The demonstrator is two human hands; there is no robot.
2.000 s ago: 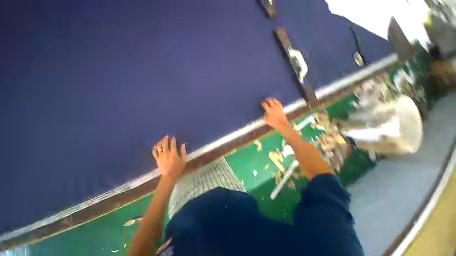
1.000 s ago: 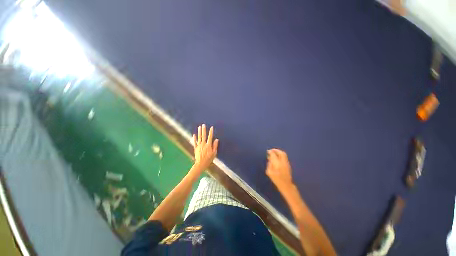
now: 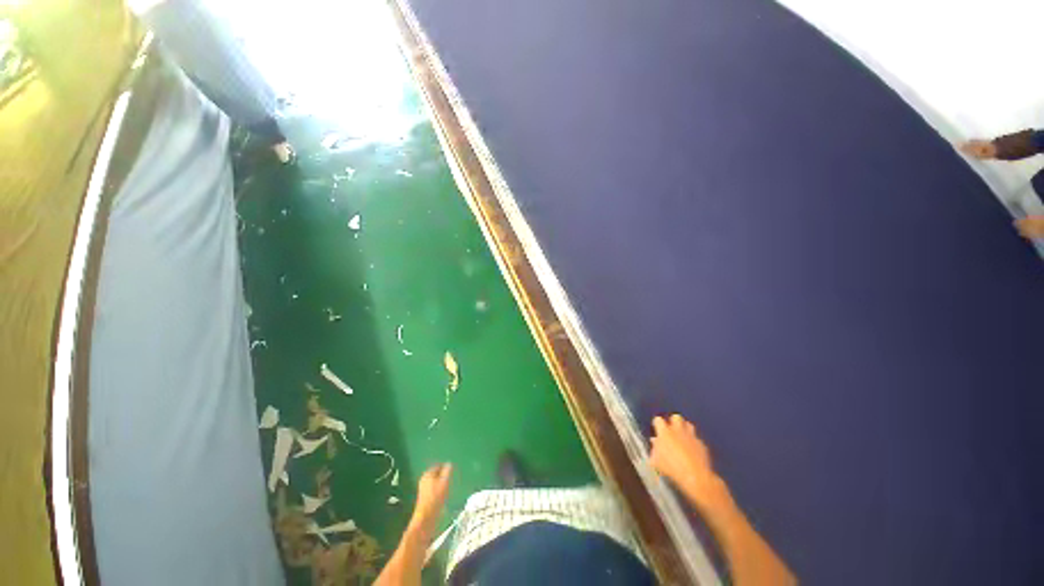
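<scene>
A navy fabric ply (image 3: 733, 229) covers the table on the right half of the view. Pale, striped selvedge edges of the lay (image 3: 561, 300) run along the near table edge. My right hand (image 3: 683, 451) is on the cloth just inside that edge, fingers slightly curled, holding nothing that I can see. My left hand (image 3: 433, 486) hangs off the table over the green floor, fingers closed together; it is small and slightly blurred, and nothing shows in it.
Across the table at the far right are another person's hands (image 3: 979, 149) at the cloth's far edge. Fabric offcuts (image 3: 281, 456) lie on the green floor (image 3: 435, 298). At left stands a table with mustard-yellow fabric (image 3: 40, 286) and grey-blue cloth (image 3: 172, 332) hanging.
The view has swung left along the table, and the weights have left the picture. My left hand has left the table edge. My right hand is now near the edge. Another person's hands show.
</scene>
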